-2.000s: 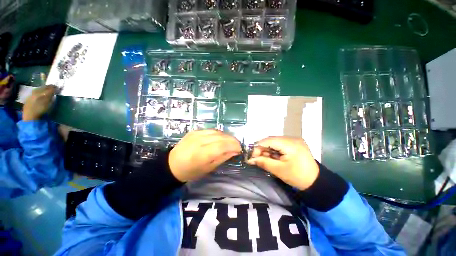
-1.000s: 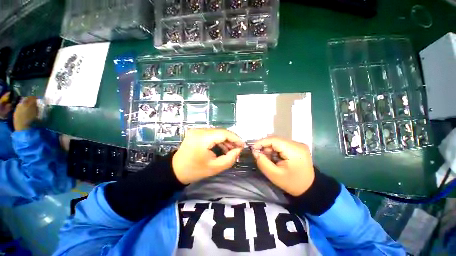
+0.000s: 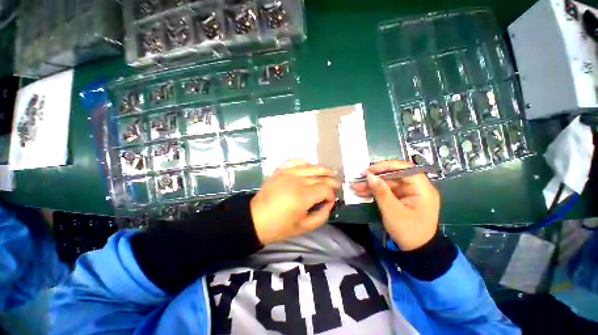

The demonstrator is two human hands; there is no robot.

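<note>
The white sheet with a tan band [image 3: 288, 141] lies before me, its near edge under my hands. My right hand [image 3: 405, 199] holds thin metal tweezers [image 3: 400, 173], their tip pointing left over the sheet. My left hand [image 3: 298, 199] is curled at the sheet's near edge, fingertips close to the tweezer tip. A small dark thing shows just under its fingertips, too blurred to tell whether it is gripped. A clear blister tray with modules [image 3: 210, 159] lies left of the sheet. A narrower-pocket clear tray [image 3: 448, 125] lies to the right.
Thick trays of components [image 3: 213, 44] stand at the far side. A white box [image 3: 549, 59] and crumpled white paper [image 3: 569, 160] are at the right. A white page with dark shapes [image 3: 40, 121] lies at the left. Another person's blue sleeve [image 3: 29, 258] is at lower left.
The view has turned, so the trays appear further left and higher. My hands moved onto the sheet's near edge. The tweezers now extend across my right fingers; my left fingers are more curled.
</note>
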